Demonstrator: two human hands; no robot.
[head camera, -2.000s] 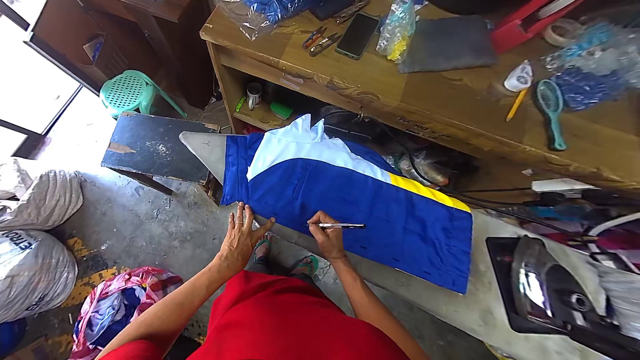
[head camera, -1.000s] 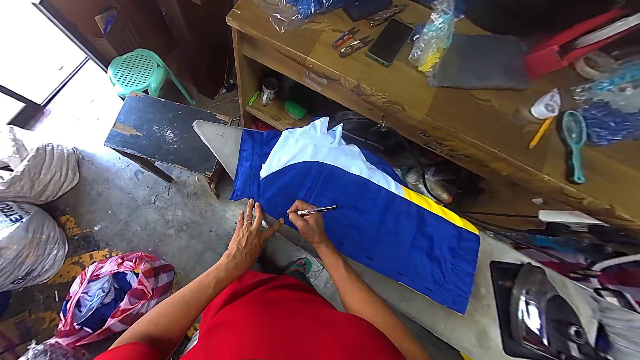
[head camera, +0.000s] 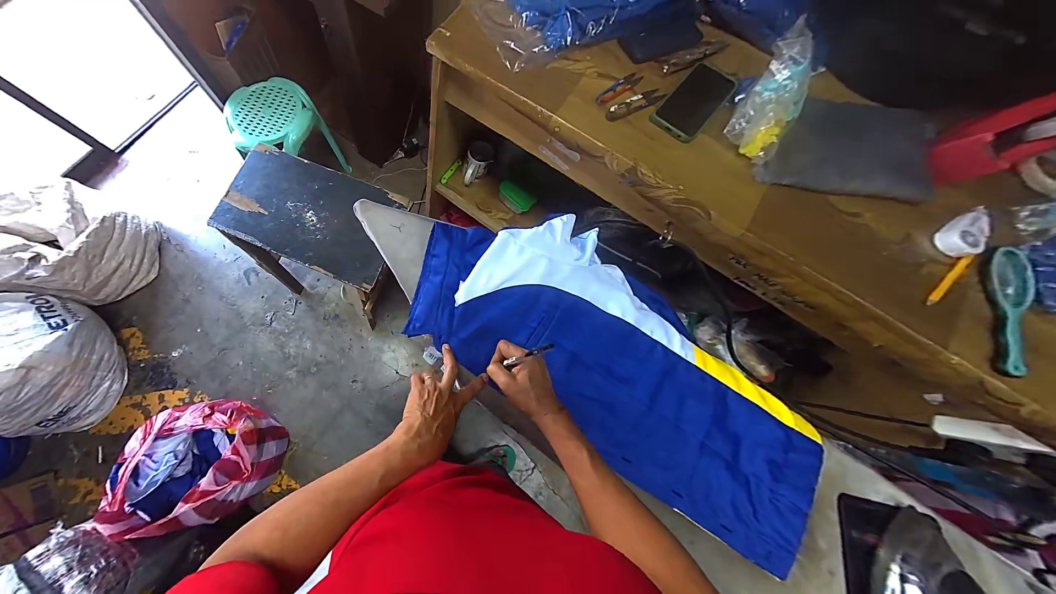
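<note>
A blue garment piece (head camera: 635, 396) with pale blue and yellow panels lies spread over an ironing board (head camera: 394, 235), whose pointed end sticks out at the left. My right hand (head camera: 524, 381) is closed on a pen (head camera: 528, 355) near the garment's lower edge; the tip is hidden by the fingers. Just left of it, my left hand (head camera: 436, 404) rests at the same edge with fingers spread, its thumb beside the right hand. A small white tag (head camera: 431, 355) shows at the cloth's edge by the left fingertips.
Beyond the board stands a wooden table (head camera: 561, 99) with thread snips (head camera: 634, 105), a phone (head camera: 694, 101) and a green brush (head camera: 1011, 309). An iron (head camera: 920, 553) sits at lower right. A black bench (head camera: 305, 216), a green stool (head camera: 268, 115) and several sacks (head camera: 62, 363) are at left.
Holding the pen, my right hand has moved left along the garment's lower edge, closer to my left hand. The view has shifted somewhat.
</note>
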